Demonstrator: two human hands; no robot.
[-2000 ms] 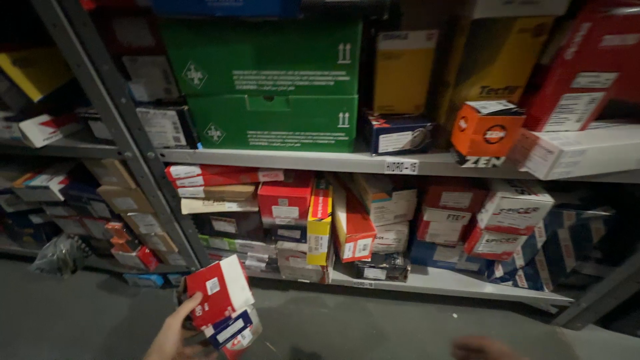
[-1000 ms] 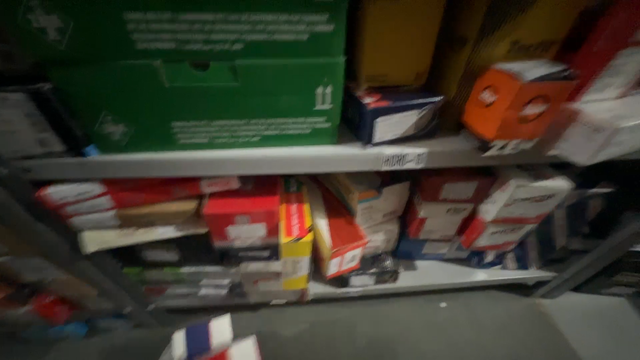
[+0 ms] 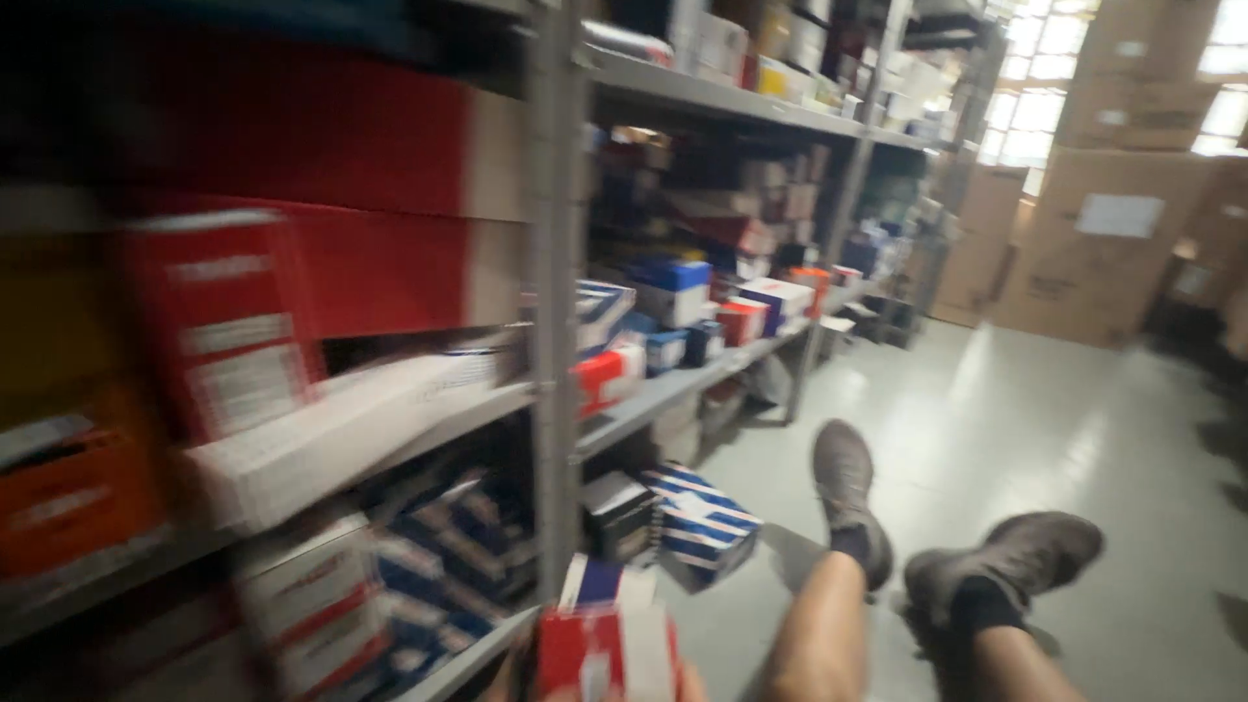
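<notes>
Low in the view, a red and white cardboard box (image 3: 609, 648) is held between fingers at its lower edges. A box with purple and white sides (image 3: 600, 582) rests against its far side. My left hand (image 3: 507, 673) shows as a blurred strip at the left of the red box. Fingers at its right edge look like my right hand (image 3: 690, 681), mostly cut off by the frame. Just beyond stands a blue and white striped box (image 3: 704, 522) on the floor beside the shelving.
Metal shelving (image 3: 558, 292) runs away along the left, packed with small cartons. A long white box (image 3: 341, 429) juts over a shelf edge. My outstretched legs and brown shoes (image 3: 846, 478) lie on the grey floor (image 3: 936, 390). Large cardboard cartons (image 3: 1092, 253) stand at the back.
The view has swung far right along the aisle, bringing legs, floor and large cartons in. The red and white box, in my left hand two seconds ago, now sits lower centre with fingers on both sides.
</notes>
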